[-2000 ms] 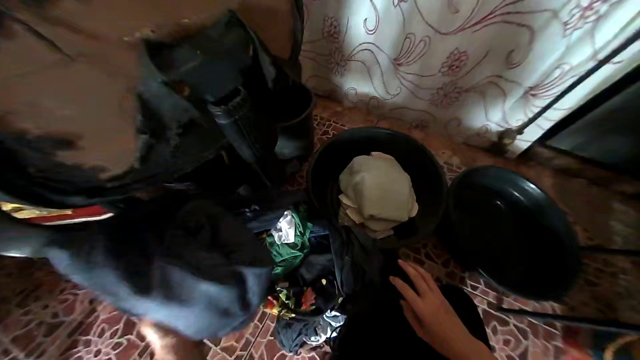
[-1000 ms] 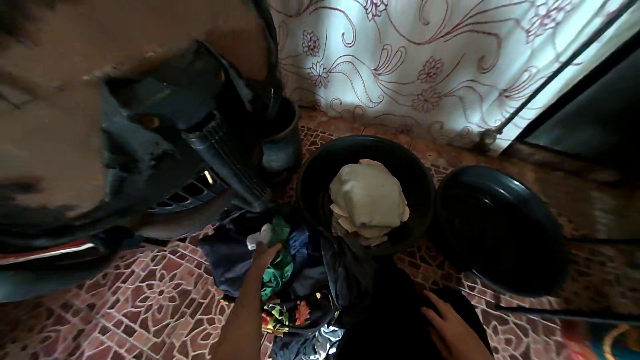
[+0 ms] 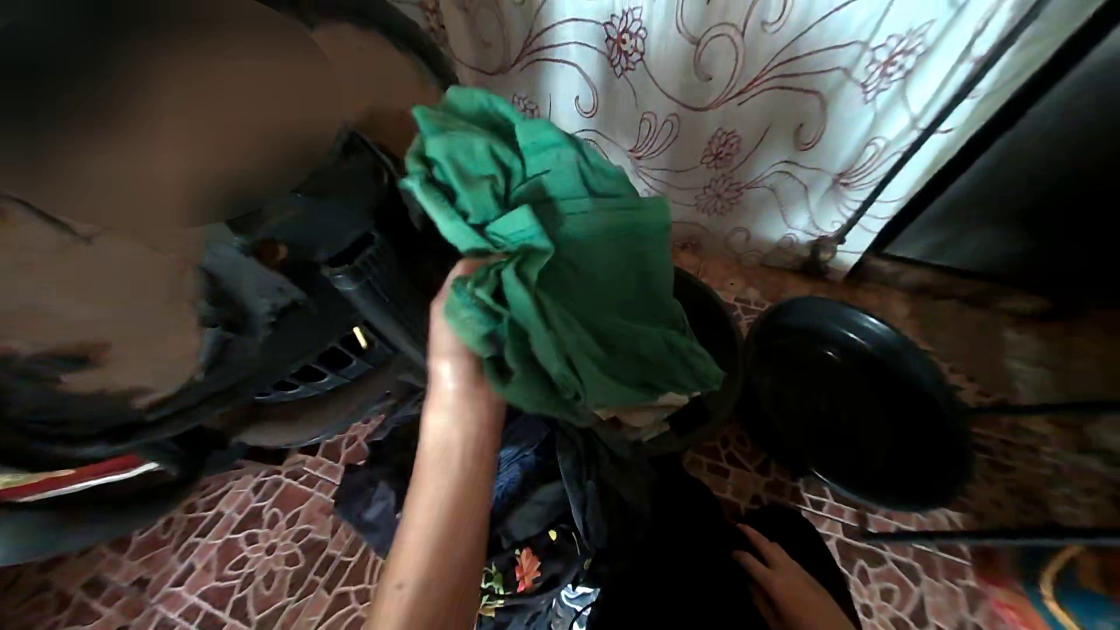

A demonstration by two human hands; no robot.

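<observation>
My left hand [image 3: 459, 324] is closed on a green cloth garment [image 3: 586, 271], held up in front of the curtain and over a black basin [image 3: 713, 341]. The garment hides most of that basin; a bit of beige cloth [image 3: 643, 411] shows below its edge. My right hand [image 3: 783, 573] rests on the dark cloth over my leg, fingers slightly apart, holding nothing. Between the arms lies a heap of dark clothes [image 3: 525, 499] on the tiled floor, one piece with an orange and green leaf print [image 3: 528, 569].
A second black basin [image 3: 862, 402] stands at the right. A worn motorcycle [image 3: 341, 350] with torn covering fills the left side. Behind hangs a white curtain [image 3: 735, 131] with red floral embroidery. Dark metal bars [image 3: 1006, 535] reach in from the right, near a colourful item [image 3: 1076, 586].
My left hand has lifted the green garment from the clothes heap, where it lay earlier, up over the basin. The dark cloth at the left two seconds ago is no longer raised there.
</observation>
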